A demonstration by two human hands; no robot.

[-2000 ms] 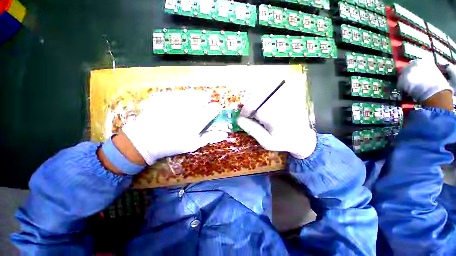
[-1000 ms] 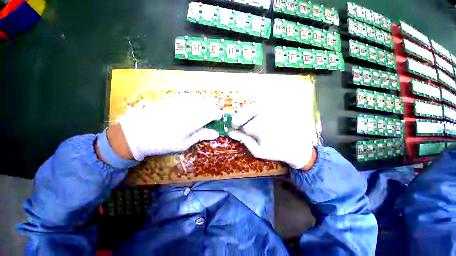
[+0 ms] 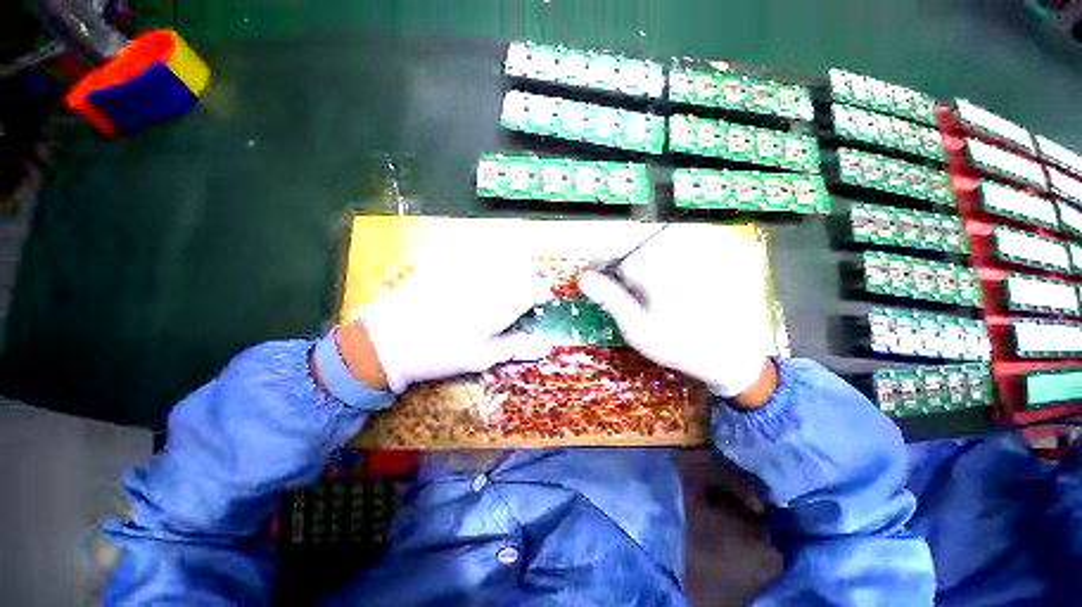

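A green circuit board strip [image 3: 578, 323] lies between my hands over the yellow work pad [image 3: 373, 251]. My left hand [image 3: 457, 318], in a white glove with a light-blue wrist strap, grips the strip's left end. My right hand [image 3: 694, 311], also white-gloved, holds a thin dark pointed tool [image 3: 644, 243] slanting up to the right; its tip is hidden by the fingers. Many tiny red-brown pieces [image 3: 581, 397] lie on the pad below the strip, and a few above it. Glare washes out part of the gloves and pad.
Green board strips [image 3: 562, 179] stand in columns beyond the pad and at right [image 3: 923, 279]. A red tray [image 3: 1006, 397] with pale strips is at far right. A red, blue and yellow object [image 3: 140, 85] is upper left. A dark crate of boards [image 3: 338, 510] shows below the bench edge.
The view has shifted, so the pad sits lower and further right. The strip now shows longer and flatter between my hands. The neighbour's gloved hand at right has left the view.
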